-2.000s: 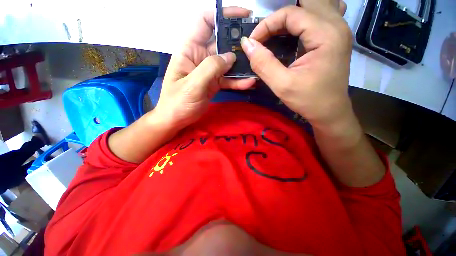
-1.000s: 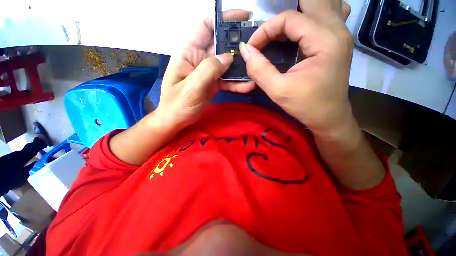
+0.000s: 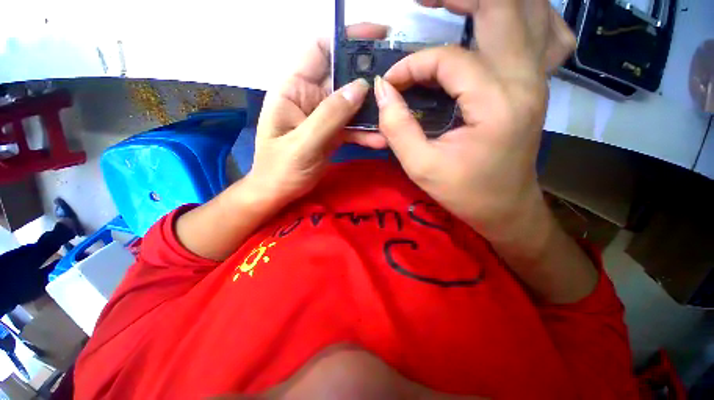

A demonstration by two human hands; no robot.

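Note:
A black phone middle frame [image 3: 363,62] with a thin silvery rim and a large open window is held upright at the table edge, its solid dark end toward me. My left hand [image 3: 301,129] grips its left side, thumb on the dark end, fingers behind. My right hand [image 3: 477,109] lies over the frame's right part, thumb and index fingertip close together beside my left thumb. Whether a small piece is between those fingertips cannot be made out. A small gold bit [image 3: 419,114] shows on the dark end between my right thumb and index finger.
Stacked black frames [image 3: 626,47] lie on the white tabletop [image 3: 196,39] at the right. A blue plastic stool [image 3: 156,168] and a red stool [image 3: 59,133] stand at the left. Yellow-gold bits [image 3: 149,100] are scattered below the table edge. A person's dark-clothed leg [image 3: 31,266] is at far left.
My right hand has turned and moved slightly down, covering more of the frame's right side. The gold bit by my left thumb is no longer visible there; one shows farther right.

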